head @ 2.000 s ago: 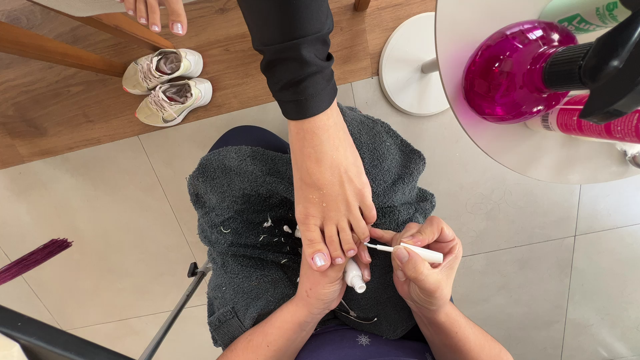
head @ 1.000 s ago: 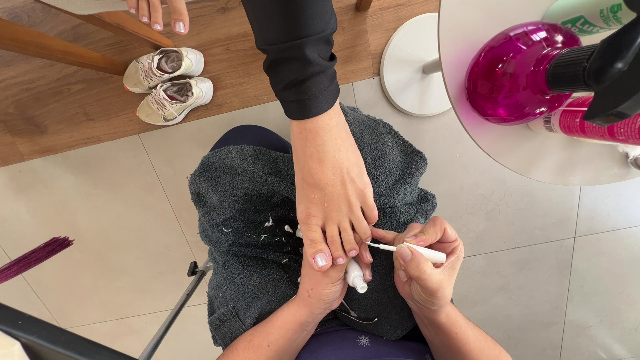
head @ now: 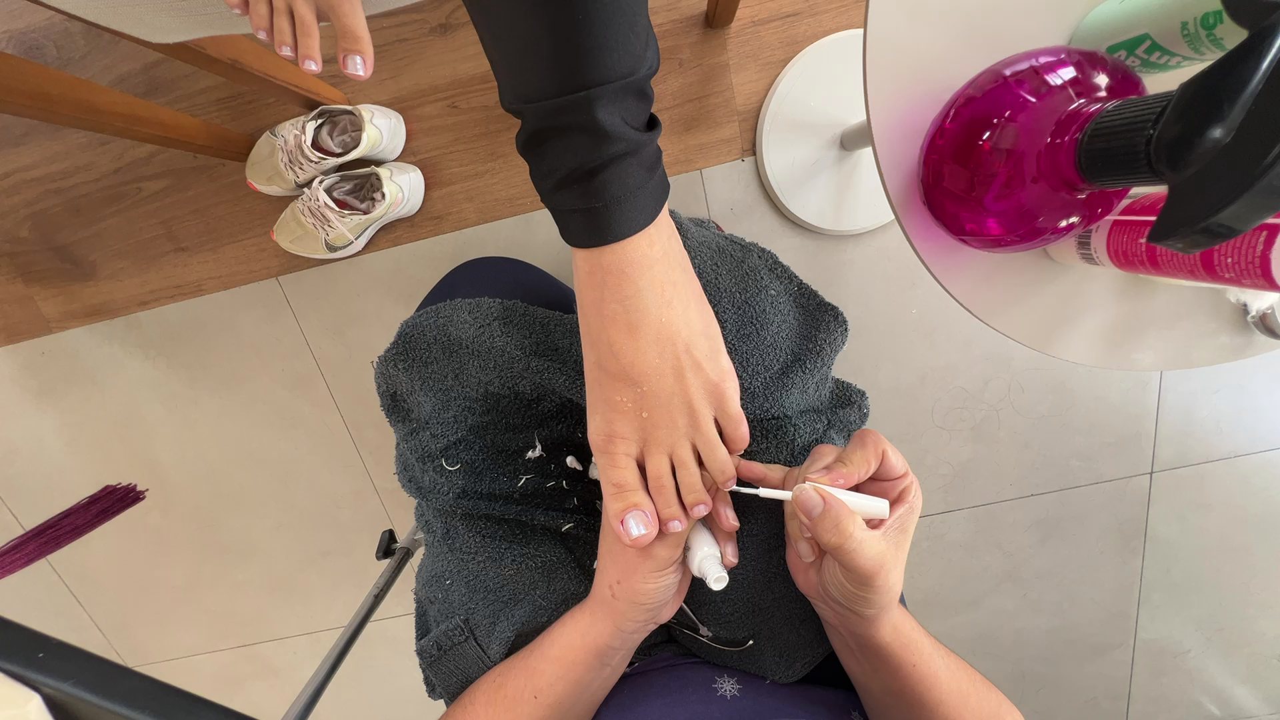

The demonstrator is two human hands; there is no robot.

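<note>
Another person's bare foot (head: 655, 370) rests on a dark grey towel (head: 480, 400) over my lap, its toes toward me. My left hand (head: 645, 575) is under the toes and holds an uncapped white nail polish bottle (head: 706, 558), its neck tilted toward me. Between the thumb and fingers of my right hand (head: 855, 530) is the white cap of a nail polish brush (head: 848, 501); the brush tip is at the smallest toe. One finger of that hand reaches to the same toe. Pale, shiny polish shows on the big toenail (head: 637, 523).
White bits and nail clippings lie on the towel, with a thin metal tool (head: 700, 628) near my lap. At the upper right, a round table (head: 1040, 310) holds a magenta spray bottle (head: 1020, 150) and other bottles. Sneakers (head: 350, 210) stand on the wood floor. A metal rod (head: 355, 625) is at lower left.
</note>
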